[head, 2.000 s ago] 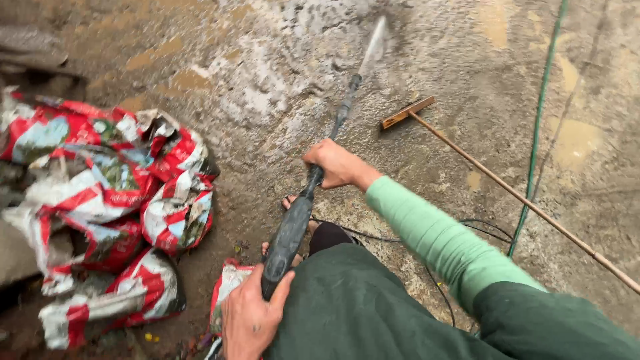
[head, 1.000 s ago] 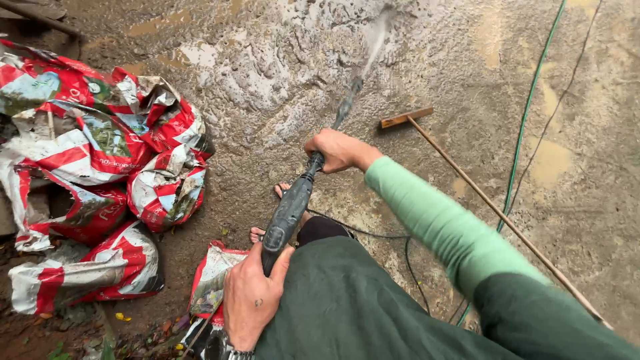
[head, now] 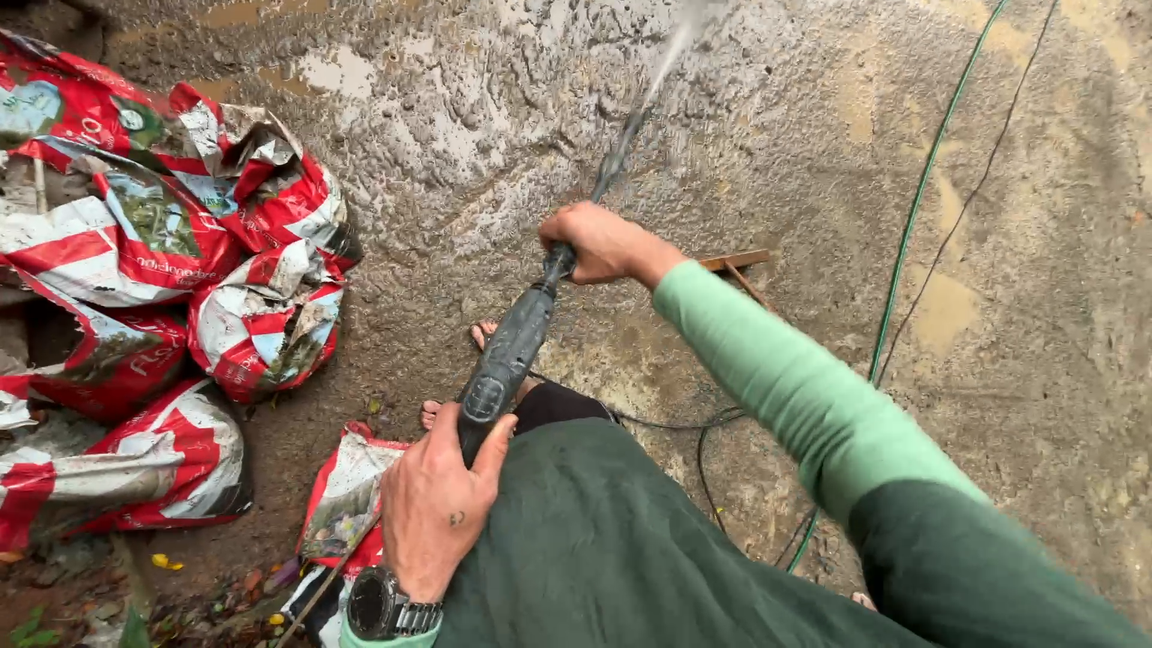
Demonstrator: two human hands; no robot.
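Note:
A black pressure washer gun (head: 508, 360) runs diagonally up from my body. My left hand (head: 441, 504), with a watch on the wrist, is closed around its rear handle. Farther forward, my right hand (head: 598, 243) grips the thin lance (head: 616, 153) just beyond the gun's body. A white jet of water (head: 670, 58) leaves the tip toward the top edge, over muddy, wet concrete ground (head: 468, 162). Whether a finger presses the trigger cannot be seen.
Crumpled red and white plastic sacks (head: 135, 261) are heaped at the left, another sack (head: 351, 495) near my left hand. A wooden broom or squeegee head (head: 738, 260) lies beyond my right forearm. A green hose (head: 918, 189) and dark cable (head: 967, 193) cross the ground. My bare toes (head: 483, 333) show beside the gun.
Both hands keep their hold on the gun, and water sprays throughout. The wooden tool's long handle, visible earlier, is now mostly hidden behind my right arm.

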